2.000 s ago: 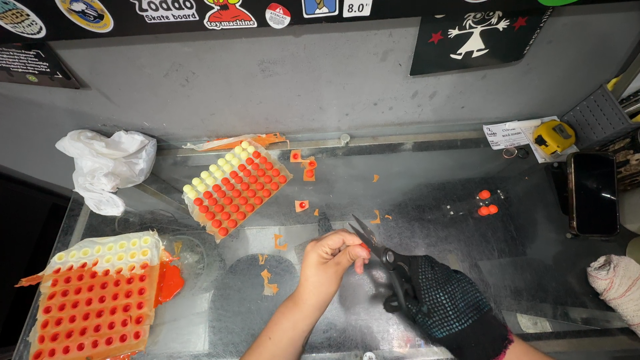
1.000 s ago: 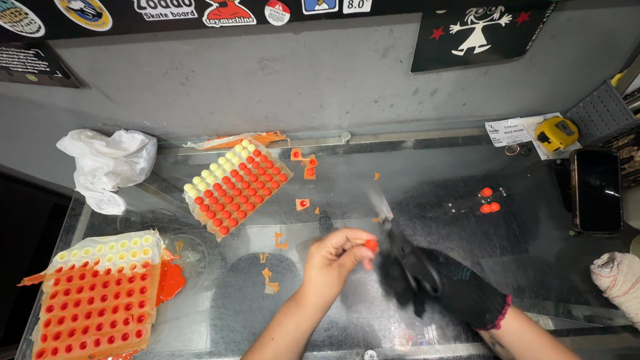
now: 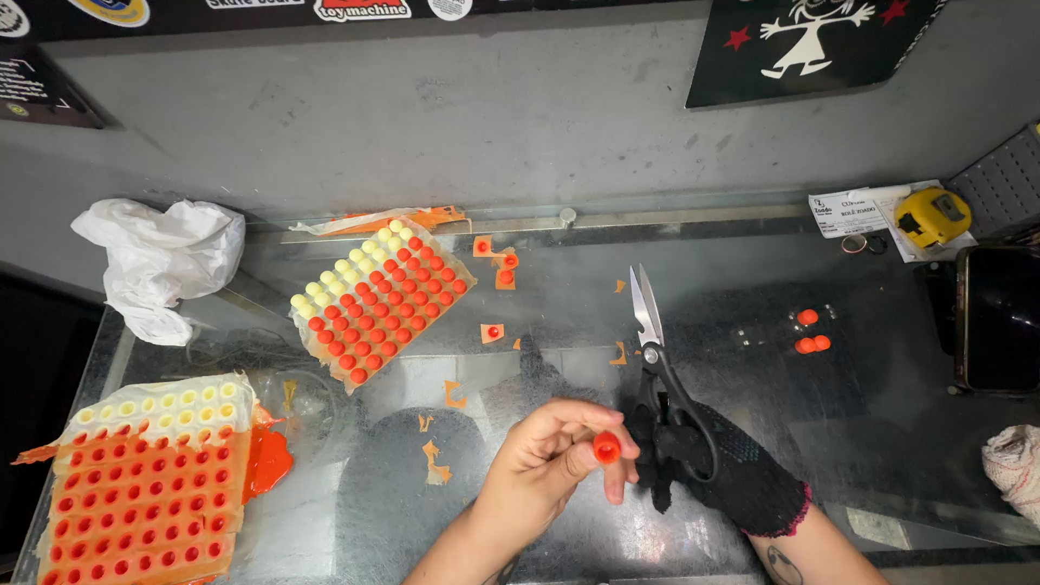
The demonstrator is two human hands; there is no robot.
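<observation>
Between the thumb and fingers of my bare left hand (image 3: 556, 459) is a small red rubbery cup (image 3: 607, 447), its hollow end facing up. Just right of it, my right hand (image 3: 715, 463), in a black knit glove, holds black-handled scissors (image 3: 652, 341) with the blades slightly parted and pointing away from me. Beyond my left hand lie orange trimmed scraps (image 3: 436, 465) and a few uncut red pieces on square flanges (image 3: 492, 332). A sheet of red and pale yellow domes (image 3: 386, 305) lies back left; a larger sheet with round hollows (image 3: 146, 479) lies front left.
Three small red domes (image 3: 807, 317) sit on the glass tabletop (image 3: 731, 276) at right. A yellow tape measure (image 3: 932, 217) rests on papers, near a dark phone-like device (image 3: 999, 317) and a rolled cloth (image 3: 1016, 471). A crumpled white plastic bag (image 3: 166, 260) is at far left.
The scissors, by the left fingertips two seconds ago, have swung clear and now point away. The red piece in my left hand has been turned so its hollow shows.
</observation>
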